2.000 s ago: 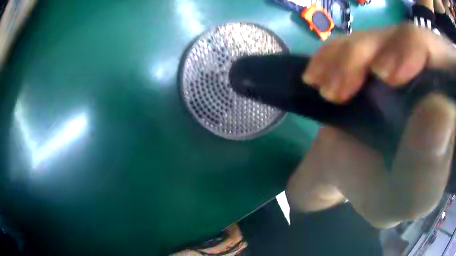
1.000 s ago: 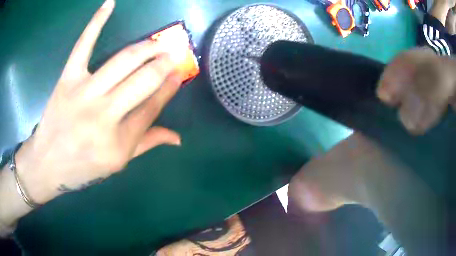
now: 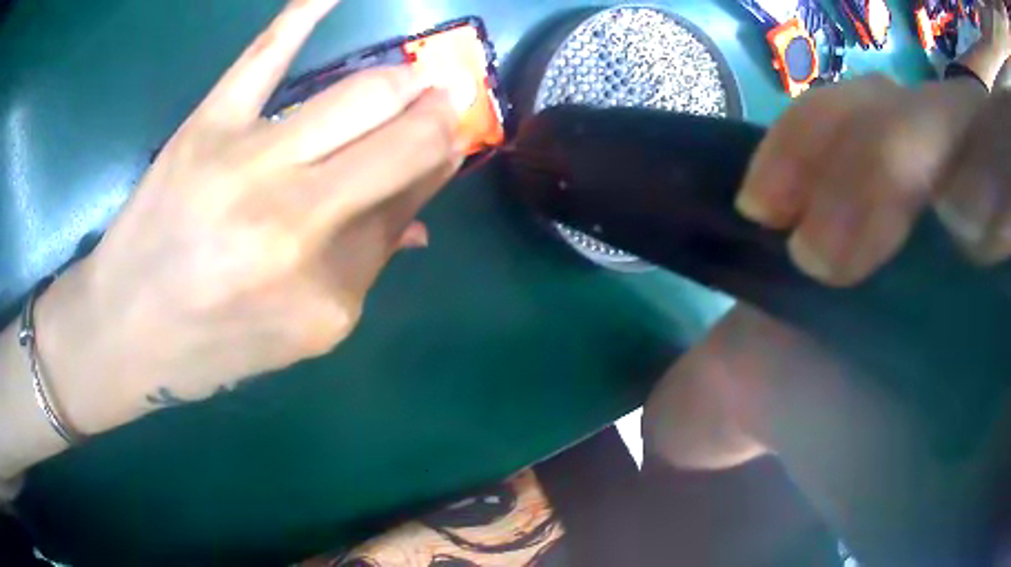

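Observation:
My left hand (image 3: 255,233) lies over a black-cased device and holds it; the device's orange end (image 3: 479,94) shows past my fingertips. My right hand (image 3: 854,177) grips a thick black electric screwdriver (image 3: 643,177). The driver's narrow end is at the lower right corner of the orange end; the bit is thin and blurred, so I cannot tell if it touches. The round grey screw tray (image 3: 632,55) is behind the driver, partly hidden by it. Silvery screws are dense on its upper right side, with dark holes at its left.
Several black-and-orange units, one with a round grey centre (image 3: 798,55), lie at the upper right. Another person's hand (image 3: 987,50) is at the upper right edge. The shiny green work surface (image 3: 443,366) has a curved near edge. A patterned cloth shows below it.
My left hand came into view with the device, then moved right and slightly up. The driver's tip moved from over the tray to the device's orange end. The tray appears farther right.

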